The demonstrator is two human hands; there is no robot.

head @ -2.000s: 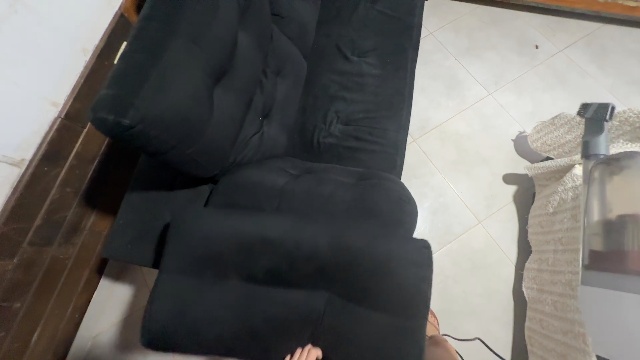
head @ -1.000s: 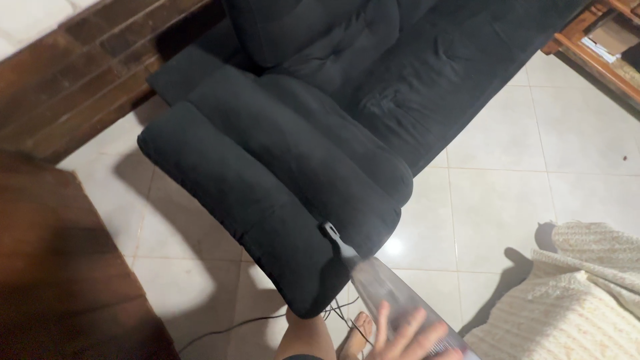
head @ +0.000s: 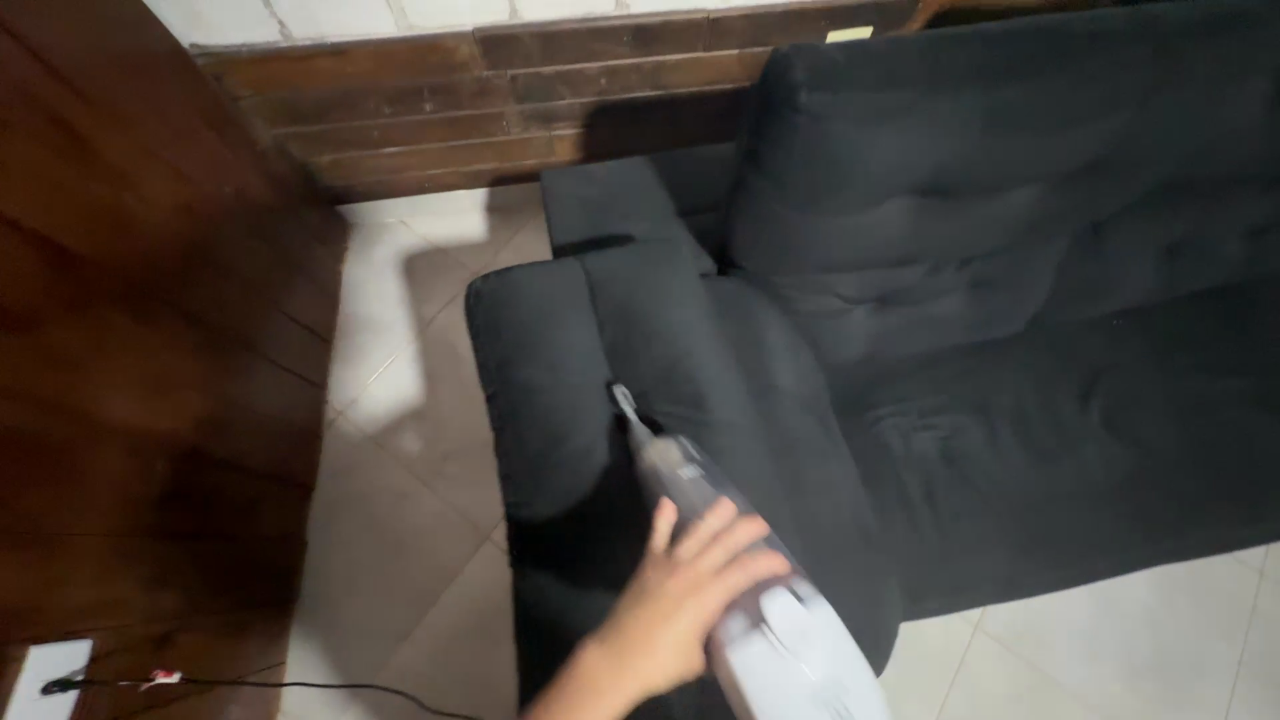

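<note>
My left hand (head: 690, 590) reaches in from the bottom, its fingers spread around the clear front part of a white and grey handheld vacuum cleaner (head: 800, 650). The vacuum's narrow nozzle (head: 624, 398) points away from me and touches or hovers just over the seam between two padded sections of a black fabric sofa armrest (head: 545, 370). The sofa's back cushion (head: 900, 190) and seat (head: 1050, 440) lie to the right. The vacuum's rear end is cut off by the bottom edge. My right hand is out of view.
A dark wooden panel or furniture side (head: 150, 330) stands at left. A black cable (head: 340, 686) runs from a white wall outlet (head: 52, 680) across the lower left. Wood-clad skirting (head: 420, 110) is behind the sofa, on a pale tiled floor (head: 400, 560).
The vacuum's nozzle, earlier near the armrest's front end, is now farther along the armrest. The view has swung left, bringing in the outlet.
</note>
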